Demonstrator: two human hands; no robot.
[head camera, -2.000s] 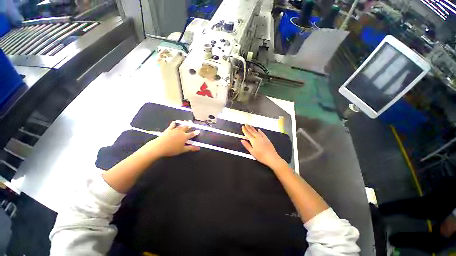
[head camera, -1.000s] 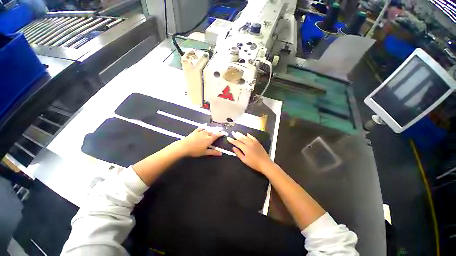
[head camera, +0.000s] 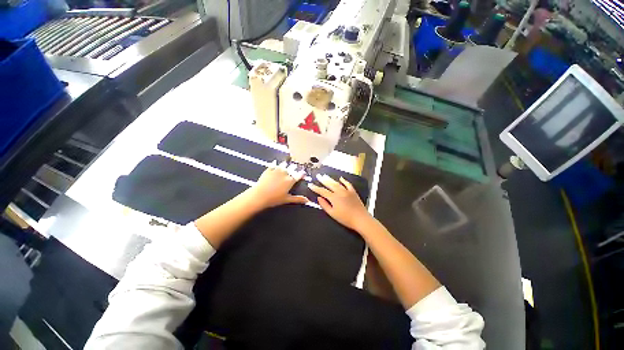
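Observation:
A slotted black piece (head camera: 205, 154) lies on the white base plate (head camera: 375, 179), its narrow slits showing white. A large black fabric panel (head camera: 287, 273) hangs over the near table edge. The cream-white sewing head (head camera: 311, 116) stands over the black piece. My left hand (head camera: 277, 186) lies flat on the black piece, just in front of the needle area, fingertips close to it. My right hand (head camera: 339, 202) lies flat beside it on the right, fingers spread. The needle tip is too small to make out between the fingertips.
A control screen (head camera: 566, 123) stands at the right. A green cover (head camera: 438, 137) lies behind the dark table surface (head camera: 410, 239). A roller conveyor (head camera: 96, 34) and a blue bin (head camera: 27, 96) are at the left. Thread cones (head camera: 460, 17) stand behind the machine.
The slotted black piece and white plate have shifted left under the head. My hands have come closer together near the needle area. The view has also shifted.

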